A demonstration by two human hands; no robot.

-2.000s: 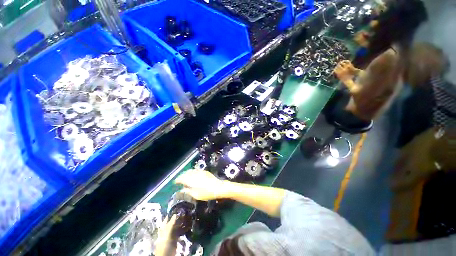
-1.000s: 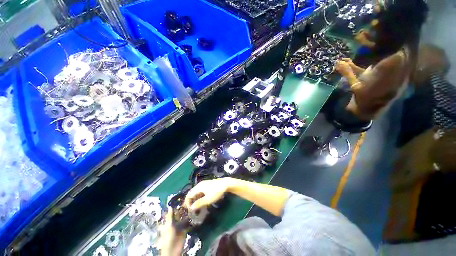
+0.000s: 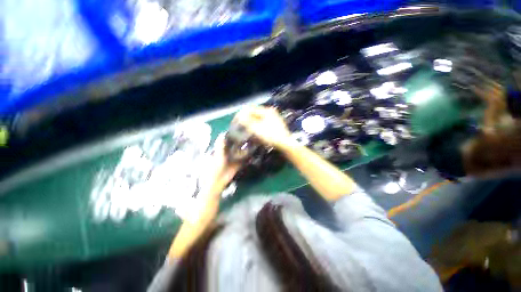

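The frame is blurred. My left hand (image 3: 224,165) is around the near left side of a dark round housing (image 3: 239,142). My right hand (image 3: 265,124) is over the top of the same housing, with its fingers on a greyish part there. Whether that part sits inside the housing is too blurred to tell. A bright pile of white ring parts (image 3: 154,177) lies left of my left hand. A dark heap of joined units (image 3: 343,117) with pale faces lies right of my right hand.
Blue bins (image 3: 200,37) with pale contents stand along the top left behind a rail. The green bench (image 3: 45,211) runs across. A silver-white frame (image 3: 388,60) lies beyond the dark heap. Another person's arm (image 3: 492,105) is at the far right.
The view has swung, so the bench lies more level and the white pile shows more fully. Both hands stay together at a dark housing, and the right hand is over its top.
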